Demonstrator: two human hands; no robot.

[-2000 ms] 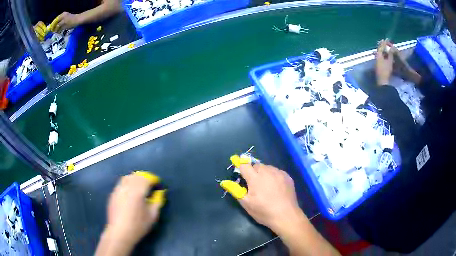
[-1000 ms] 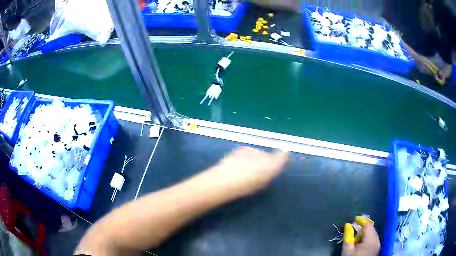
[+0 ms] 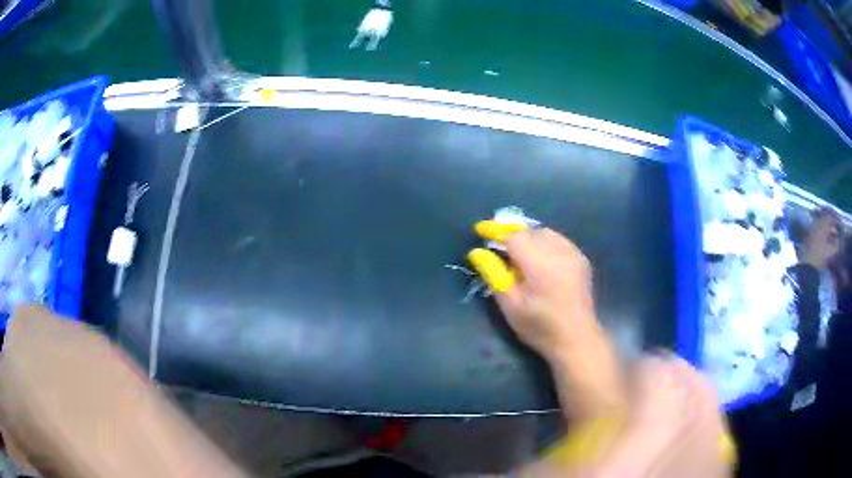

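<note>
My right hand [image 3: 551,280], right of centre over the dark bench [image 3: 327,252], has yellow cots on thumb and finger. It holds a wired unit [image 3: 512,217], mostly hidden by the fingers; its white part shows above them and thin wires stick out left. A blurred hand with yellow patches, apparently my left hand [image 3: 668,415], overlaps my right forearm at the lower right. Its fingers are too blurred to tell if it holds anything. A forearm, apparently my left, crosses the lower left corner.
Blue bins heaped with white parts stand at left [image 3: 82,205] and right [image 3: 689,243]. A loose wired unit [image 3: 121,246] lies beside the left bin. A pale rail [image 3: 448,105], metal upright [image 3: 191,47] and green belt [image 3: 551,56] with units lie beyond. A person is at far right.
The view has tilted down and shifted. My left arm has left the bench middle; the blurred hand now shows at lower right. My right hand still holds the unit.
</note>
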